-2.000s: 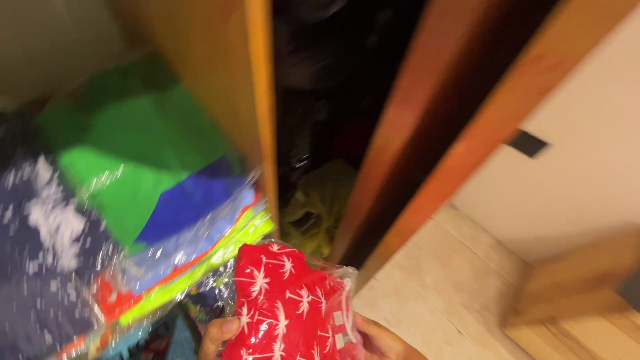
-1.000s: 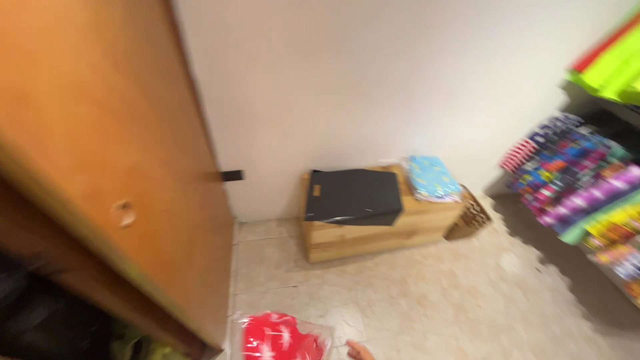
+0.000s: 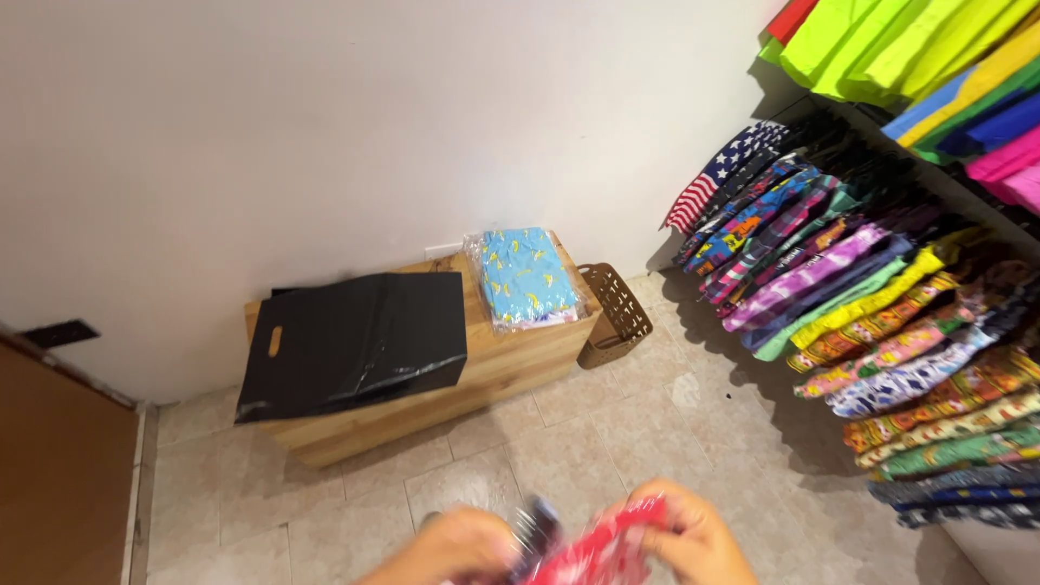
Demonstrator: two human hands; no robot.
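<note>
Low in the view, a red garment with a white print in clear plastic (image 3: 605, 546) is between my hands. My right hand (image 3: 691, 528) grips its upper right part, thumb and fingers closed on it. My left hand (image 3: 463, 544) is blurred and closed at the left of the package, beside a dark, blurred item (image 3: 536, 528) whose kind I cannot tell. A light blue garment with a banana print in clear plastic (image 3: 528, 276) lies on a wooden bench (image 3: 520, 357). A black plastic bag with a cut-out handle (image 3: 366, 341) lies flat at the bench's left end.
A brown plastic basket (image 3: 621, 313) stands on the tiled floor (image 3: 561, 439) by the bench's right end. Patterned clothes (image 3: 845, 284) hang in a dense row at the right, with bright plain ones (image 3: 894, 49) above. A wooden door or panel (image 3: 65, 463) is at the left.
The view has swung from the open cabinet and stacked packages to the bench and hanging clothes. The red package is still in my hands, and a dark item now shows beside it.
</note>
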